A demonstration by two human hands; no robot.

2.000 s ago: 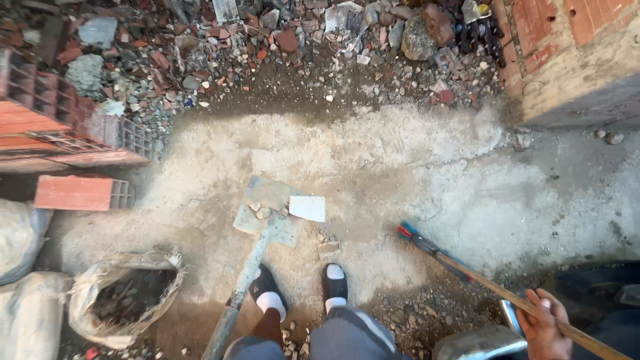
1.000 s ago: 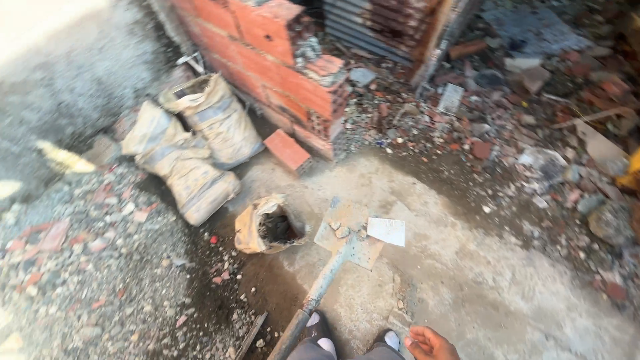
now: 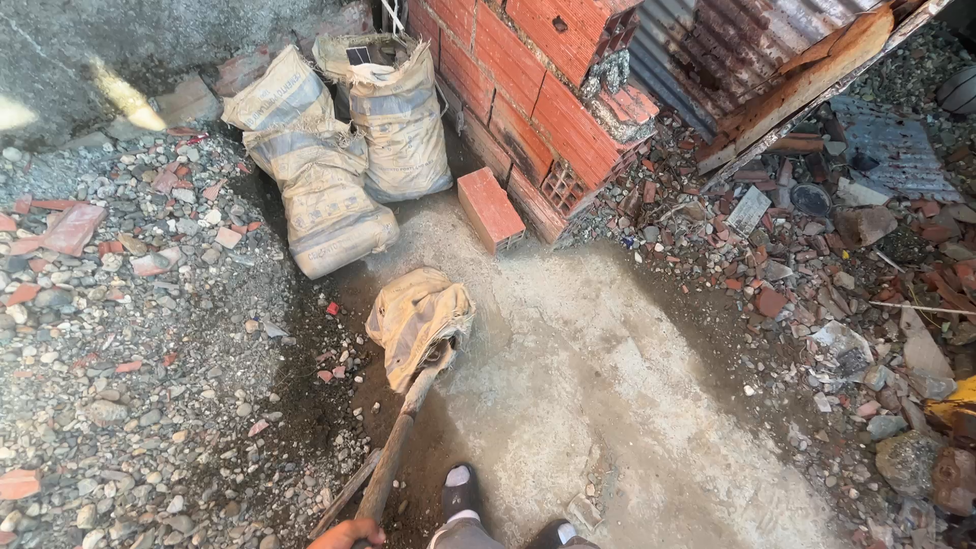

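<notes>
My left hand (image 3: 347,534) grips the wooden handle of a shovel (image 3: 393,450) at the bottom edge, left of my feet. From there the handle slants up and right to the mouth of a small woven sack (image 3: 415,316). The shovel's blade is mostly hidden at that mouth, so what lies on it cannot be told. The sack slumps on the ground with its opening toward the lower right. Out of view is my right hand.
Two large woven sacks (image 3: 316,183) (image 3: 400,130) stand beyond, by a hollow-brick wall (image 3: 518,99). A loose hollow brick (image 3: 490,210) lies beside it. Gravel (image 3: 152,366) spreads left, rubble (image 3: 793,297) right, near corrugated metal sheet (image 3: 701,61). A stick (image 3: 347,492) lies beside the handle.
The shovel blade has moved from the concrete to the small sack's mouth. The white flat piece by the blade is no longer seen there. My right hand has left the view, which has swung left.
</notes>
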